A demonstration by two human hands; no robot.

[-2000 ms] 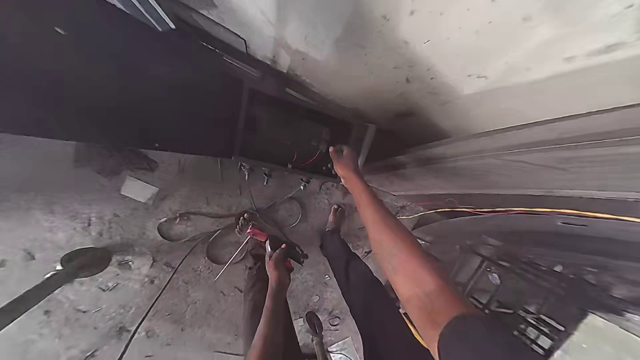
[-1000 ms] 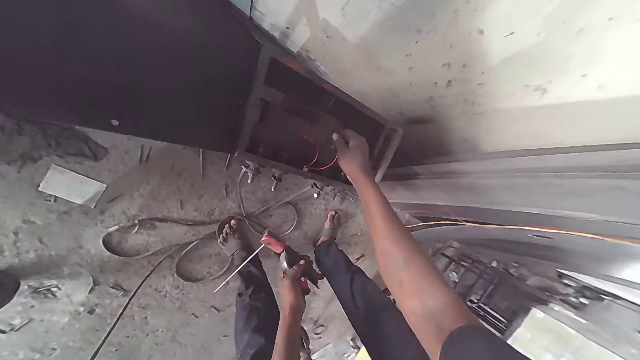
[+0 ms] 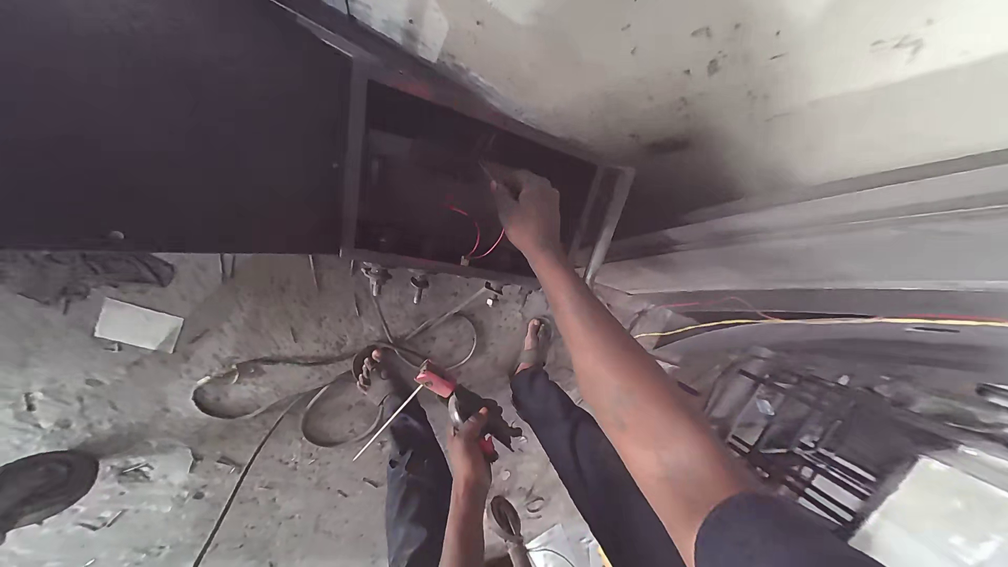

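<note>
My left hand (image 3: pixel 471 441) is closed around a welding electrode holder with a red jaw end (image 3: pixel 435 379) and black and red parts. A thin pale rod (image 3: pixel 387 423) sticks out of it to the lower left. My right hand (image 3: pixel 531 209) reaches over the opening of a dark metal frame (image 3: pixel 354 157), with its fingers bent together; whether it holds something small cannot be made out. Below and left of it, a red wire (image 3: pixel 477 236) loops inside the opening. Several metal bolts or fittings (image 3: pixel 419 287) stand along the frame's lower edge.
A looped cable (image 3: pixel 307 433) lies on the dirty floor around my foot. A large dark panel (image 3: pixel 173 126) adjoins the frame at the left. Yellow and red wires (image 3: pixel 787 321) run right, above a pile of metal bars (image 3: pixel 787 441). A pale flat piece (image 3: pixel 138 324) lies at left.
My right hand has shifted from near the opening's right side farther in over it. My left hand keeps hold of the electrode holder. The view has shifted noticeably.
</note>
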